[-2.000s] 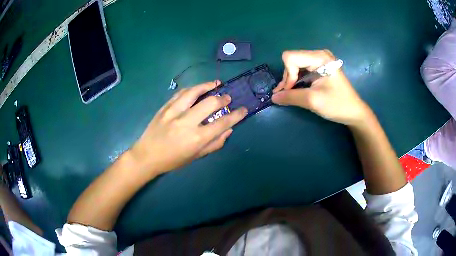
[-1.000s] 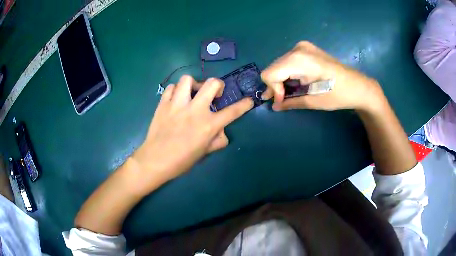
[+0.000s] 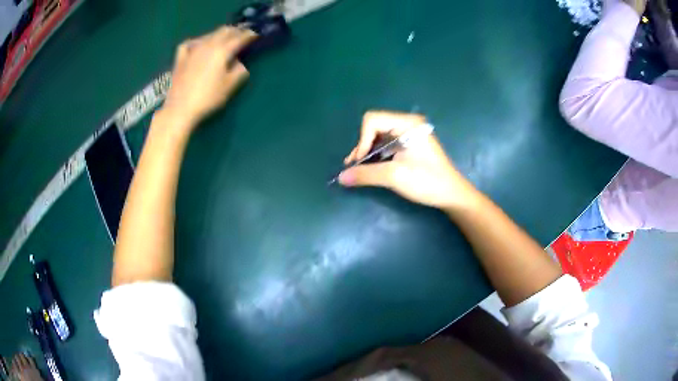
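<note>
My left hand is stretched to the upper left, its fingertips at a dark housing beside the pale strip. The housing is blurred, and I cannot tell whether the fingers grip it or only touch it. My right hand is over the middle of the green table and holds slim tweezers like a pen. Their dark tip points down to the left, with no part visible at it. The small dark piece with the round disc cannot be made out.
A smartphone lies at left, partly behind my left forearm. Two dark units lie at lower left, near another person's hand. A pale strip crosses the table. At right are a person's pink sleeve and small white bits.
My left hand has moved from the middle to the upper left, where a dark housing now is. The housing has gone from under my right hand, which still holds the tweezers. The view has shifted.
</note>
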